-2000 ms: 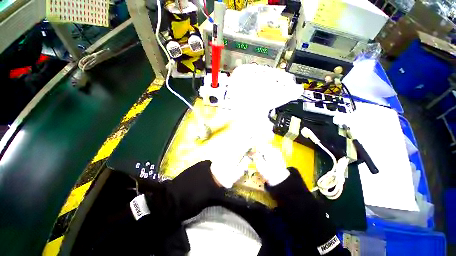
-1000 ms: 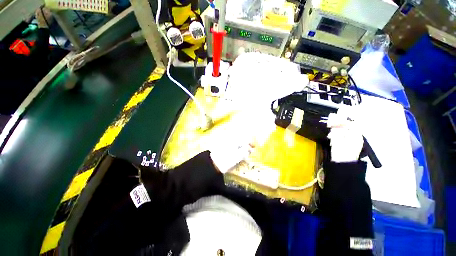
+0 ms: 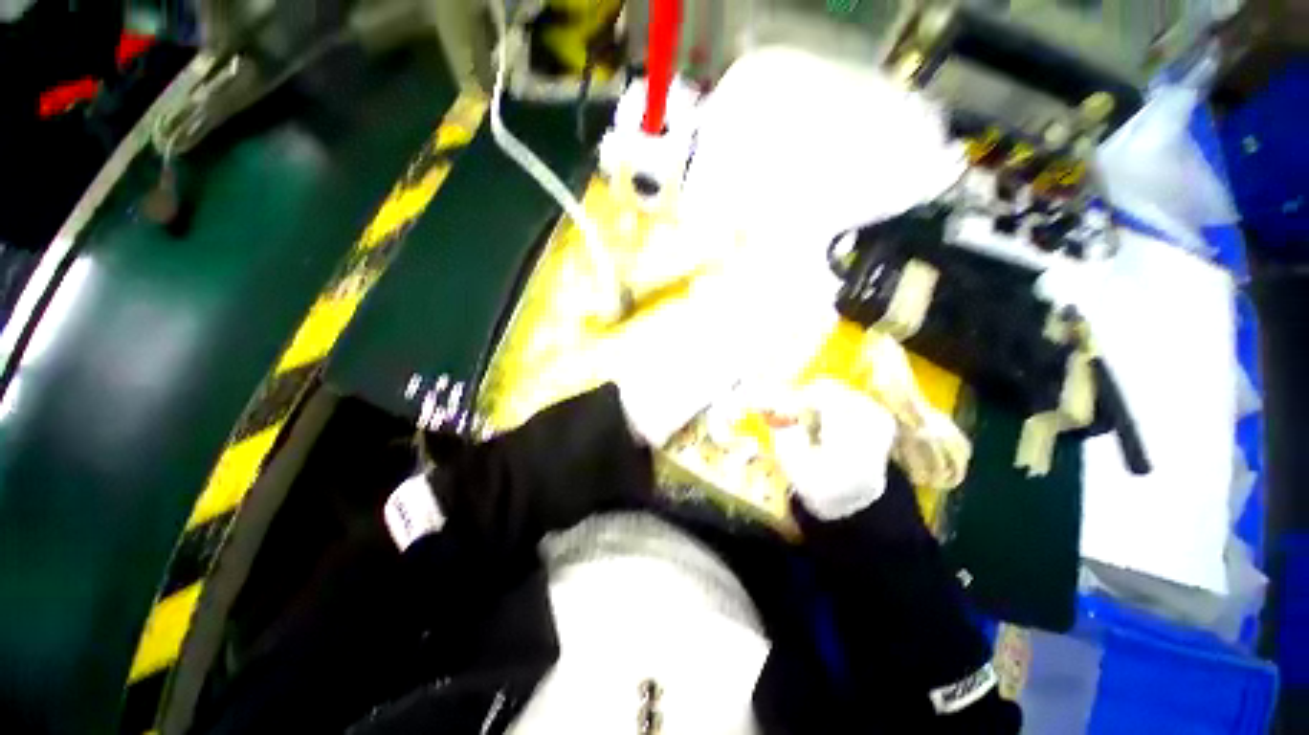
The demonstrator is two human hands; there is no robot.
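The view is blurred and overexposed at the middle of the yellow mat (image 3: 538, 338). A cream power strip (image 3: 739, 467) lies at the mat's near edge, partly hidden by both hands. My gloved left hand (image 3: 668, 395) is at its left end and seems closed on it; glare hides most of the fingers. My gloved right hand (image 3: 837, 445) is at its right end, fingers bent, with reddish bare fingertips showing; its grip is unclear. The looped cream cord (image 3: 933, 438) lies just right of my right hand.
A red-handled probe (image 3: 662, 65) stands in a white block (image 3: 646, 151). A white lead (image 3: 553, 187) hangs down to the mat. A black test block (image 3: 976, 323) and black lever (image 3: 1123, 419) are at right. A blue bin (image 3: 1170, 668) is beyond. Hazard tape (image 3: 323, 323) edges the conveyor.
My right hand has moved from the test block back to the strip. The cord loops are now beside it on the mat. The camera view has tilted down.
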